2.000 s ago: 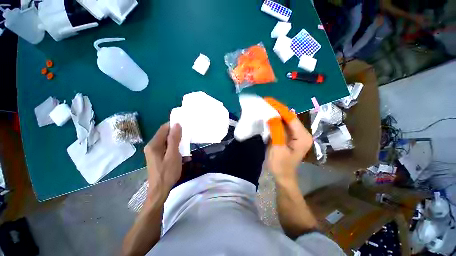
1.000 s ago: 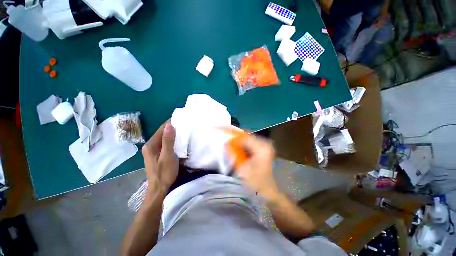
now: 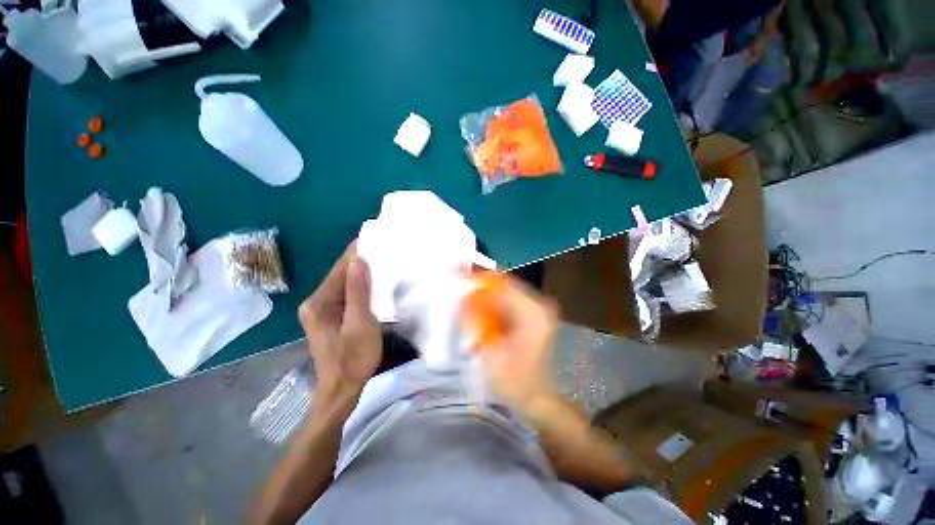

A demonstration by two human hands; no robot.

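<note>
A white camera housing (image 3: 418, 234) is held above the near edge of the green bench, its details washed out by glare. My left hand (image 3: 343, 320) grips its left side, thumb on the face. My right hand (image 3: 516, 333) is blurred and holds a limp white cloth (image 3: 436, 313) against the housing's lower right part. Bright orange covers (image 3: 486, 310) show at the right fingers. A dark part of the unit shows partly below the housing; the rest is hidden by the hands and cloth.
On the bench (image 3: 338, 62) lie a wash bottle (image 3: 249, 137), orange-filled bag (image 3: 518, 139), screw bag (image 3: 253, 260), cloths (image 3: 164, 246), white blocks (image 3: 413, 134), dotted sheet (image 3: 620, 99), red-black knife (image 3: 622, 165) and piled cameras (image 3: 133, 36). Cartons (image 3: 730, 246) stand right. A person's legs (image 3: 707, 82) show upper right.
My right hand has brought the cloth from the right onto the housing, and it now sits slightly lower on it than one second ago. My left hand keeps its grip.
</note>
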